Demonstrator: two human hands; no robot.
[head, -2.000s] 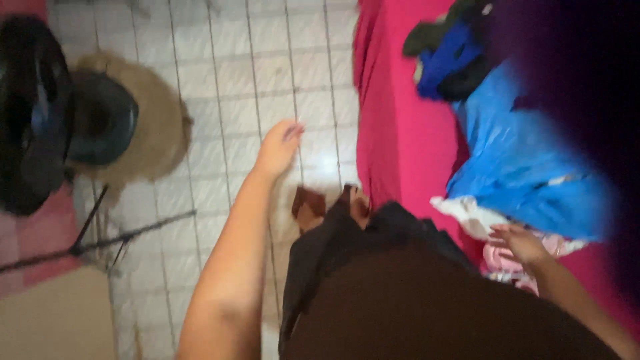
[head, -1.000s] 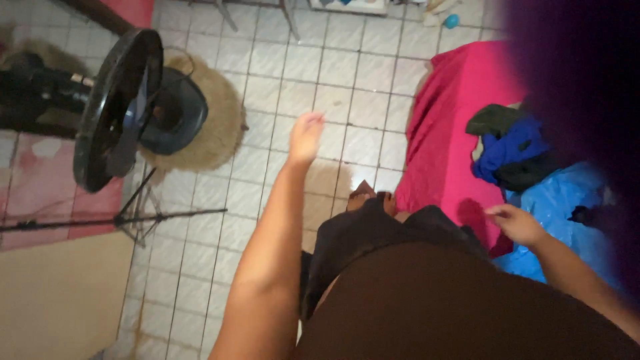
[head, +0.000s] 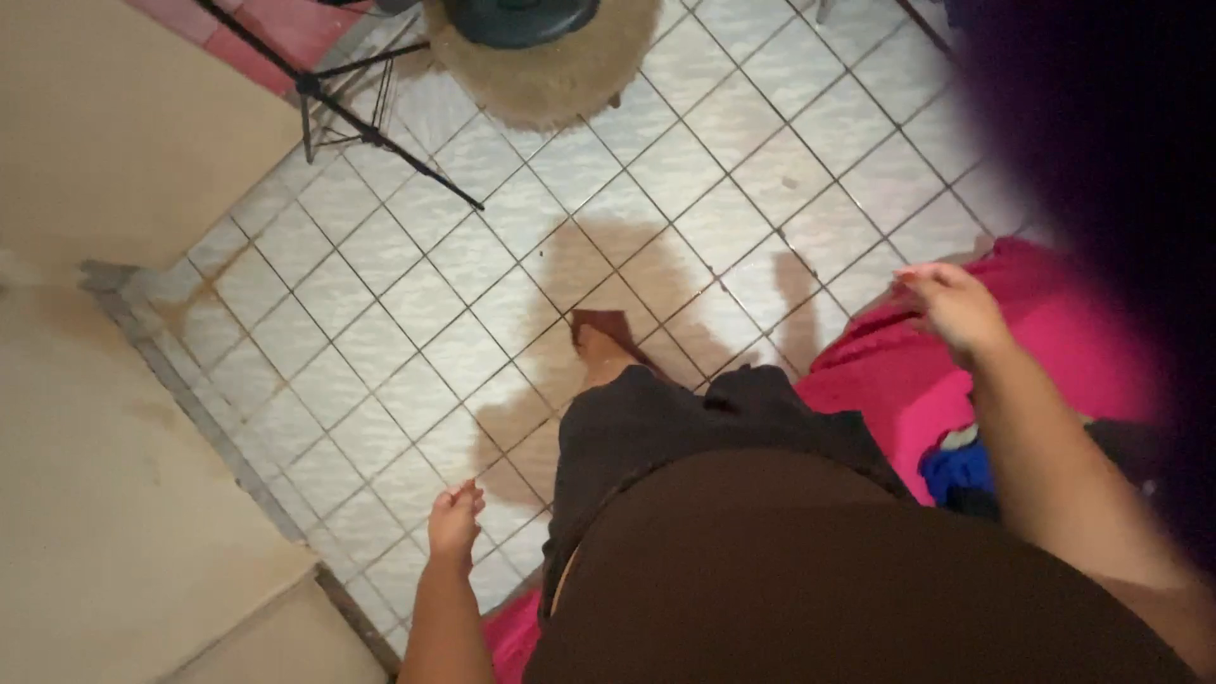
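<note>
My left hand hangs low at the left over the white tiled floor, with its fingers loosely curled and nothing seen in them. At the right, my right hand is held above the edge of a pink-red cloth cover, fingers slightly bent, holding nothing that shows. Blue clothing lies on the cover beside my right forearm, which hides part of it. One foot in a brown sandal shows below my dark shorts.
A round, shaggy tan rug with a dark round base on it is at the top. Left of it stands a black tripod stand with its legs spread. A beige wall borders the floor at the left. Something dark and blurred covers the right edge.
The view has swung strongly to the left. My right hand, two seconds ago at the clothes and blue plastic, is now away from them near the cover's edge. My left hand is lower beside my body.
</note>
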